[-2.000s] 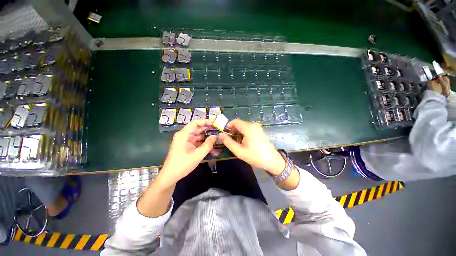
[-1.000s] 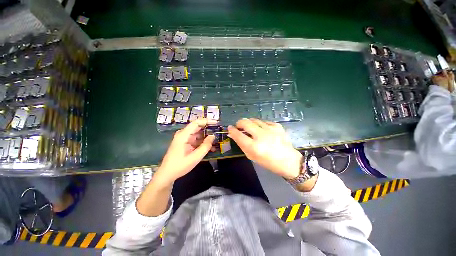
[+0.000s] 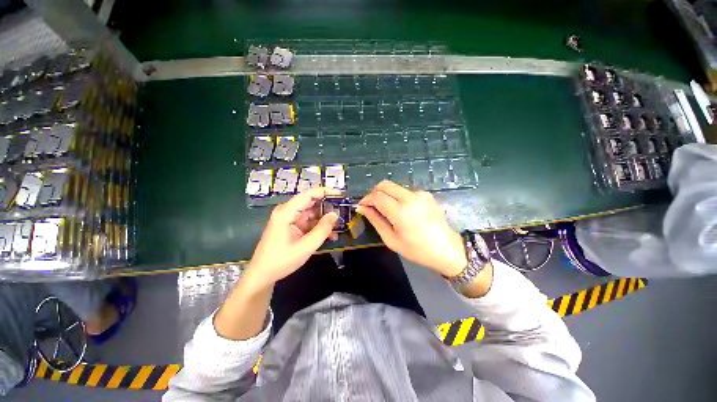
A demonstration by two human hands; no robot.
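Observation:
My left hand (image 3: 295,232) holds a small dark device body (image 3: 338,210) between thumb and fingers, just over the bench's front edge. A small battery with a yellow edge (image 3: 357,226) hangs at the lower right of the body, below my right fingertips. My right hand (image 3: 409,228) has its thumb and fingers pinched at the right side of the body; a thin light line shows at the fingertips, too small to identify. A clear blister tray (image 3: 393,141) lies in front, with silver-grey batteries (image 3: 286,180) in its left pockets.
Tall stacked blister trays (image 3: 102,173) stand at the left. A pale metal rail (image 3: 196,69) crosses behind. A tray of darker units (image 3: 629,129) lies at the right beside another person's sleeve (image 3: 696,200). One small piece (image 3: 573,42) lies beyond the rail. Another clear tray (image 3: 206,290) sits below the bench.
The battery was raised between both hands, then came down to the body's lower right. My right hand has shifted slightly left since one second ago. The neighbour's hand has left view.

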